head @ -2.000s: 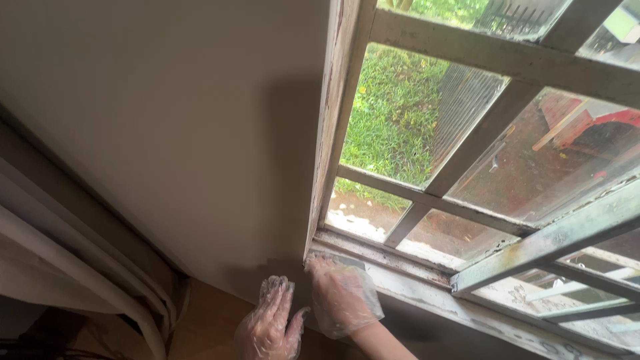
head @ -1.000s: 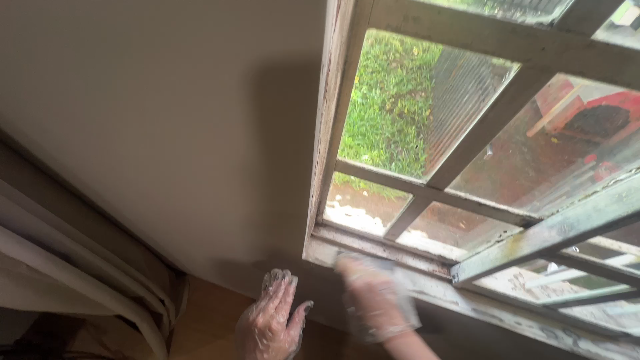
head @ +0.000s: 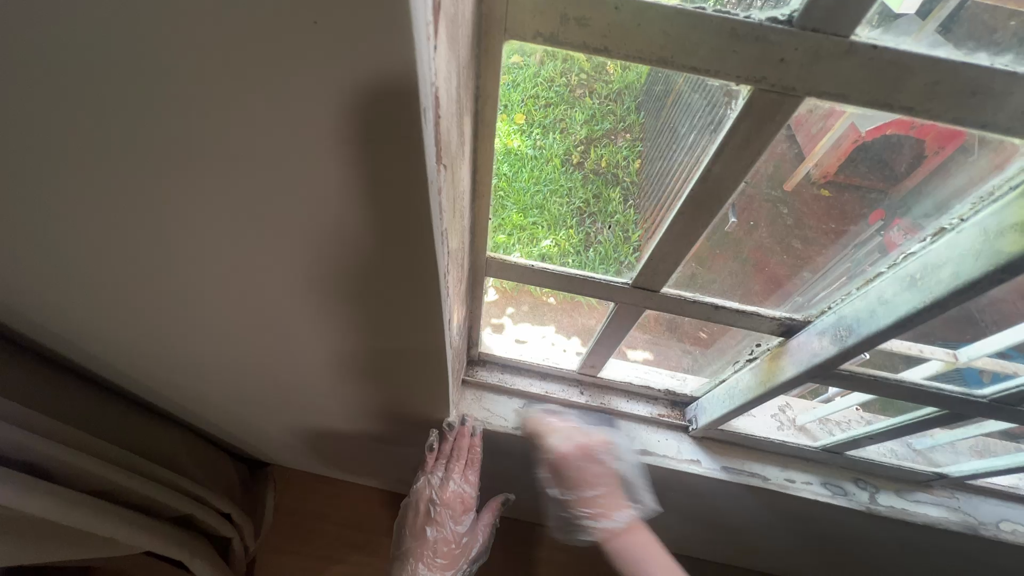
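Both hands wear clear plastic gloves. My left hand (head: 450,498) lies flat against the wall just below the corner of the window sill, fingers extended and thumb apart, holding nothing. To its right, my right hand (head: 578,472) is blurred by motion at the front edge of the painted window sill (head: 800,475). Its fingers are curled; whether something is in them cannot be told. Paint on the sill is worn and patchy. The window frame's side jamb (head: 454,192) rises above my left hand, its paint chipped.
A metal-framed window with glass panes (head: 568,160) fills the right side, with an angled metal sash bar (head: 872,300) over the sill. A plain wall (head: 200,200) stands at left. A curtain (head: 104,504) hangs at lower left beside a wooden floor (head: 320,520).
My right hand has moved right along the sill from the window corner, where it was two seconds ago. My left hand now reaches the wall near the sill corner, fingers more spread.
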